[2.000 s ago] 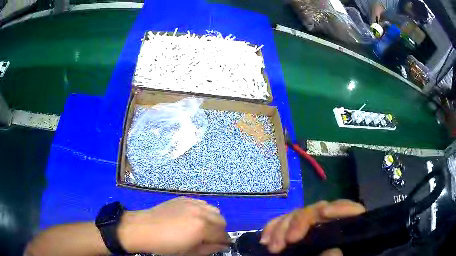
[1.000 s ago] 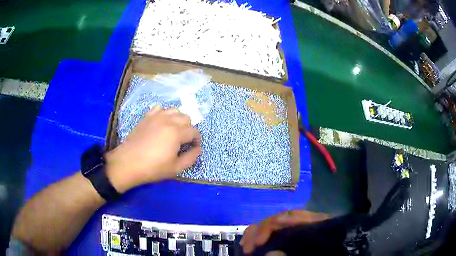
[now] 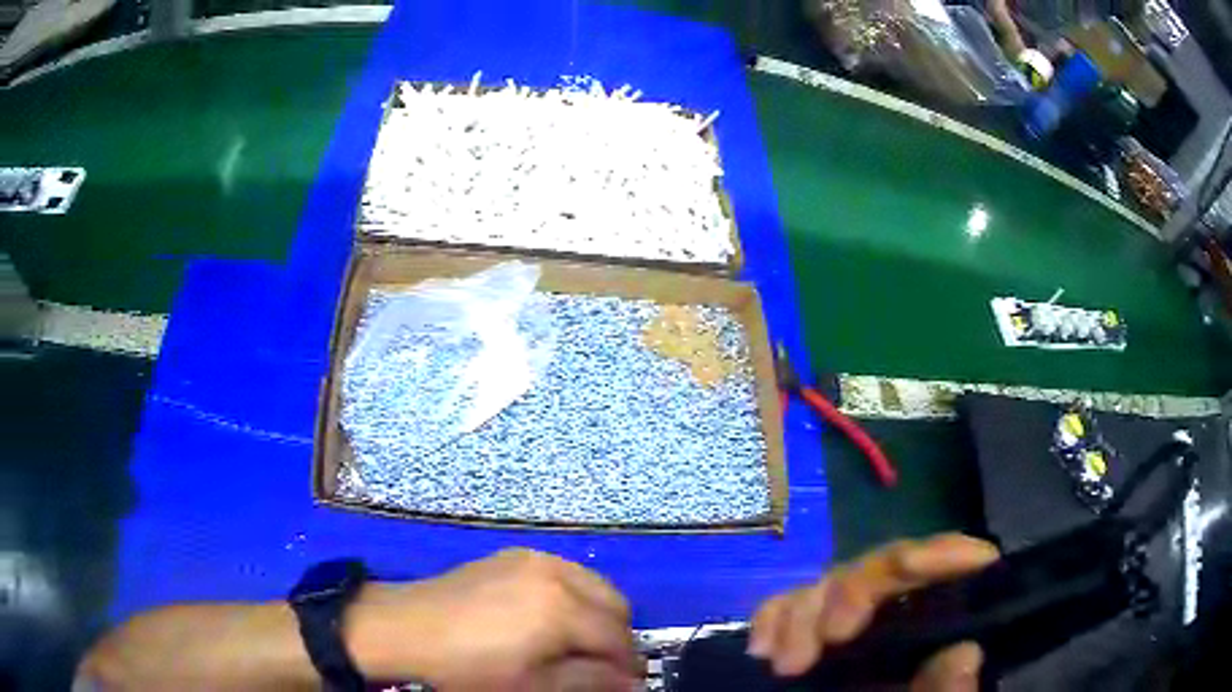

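Observation:
My right hand (image 3: 871, 608) is closed around a thick black electric screwdriver (image 3: 1027, 608) at the lower right. My left hand (image 3: 541, 629), with a black watch on the wrist, is at the bottom centre, its fingers bunched beside the tool's front end. Whether they hold a screw is hidden. A sliver of the circuit board on its white base (image 3: 686, 633) shows between the hands; the rest is covered or out of frame. The nearer carton (image 3: 551, 521) holds tiny silver-blue screws (image 3: 595, 433), a crumpled clear bag (image 3: 466, 358) and an orange-tan patch (image 3: 692, 345).
The farther carton holds heaped white plastic sticks (image 3: 541, 176). Both cartons sit on a blue sheet (image 3: 216, 392) across a green conveyor (image 3: 878, 230). Red-handled cutters (image 3: 849, 430) lie right of the screws. A board assembly (image 3: 1061, 325) and yellow-topped parts (image 3: 1081, 453) are at right.
My left hand has left the screw carton and come down to the tool's front end. The cartons sit lower in view, and the board, clearly visible a second ago, is now mostly hidden.

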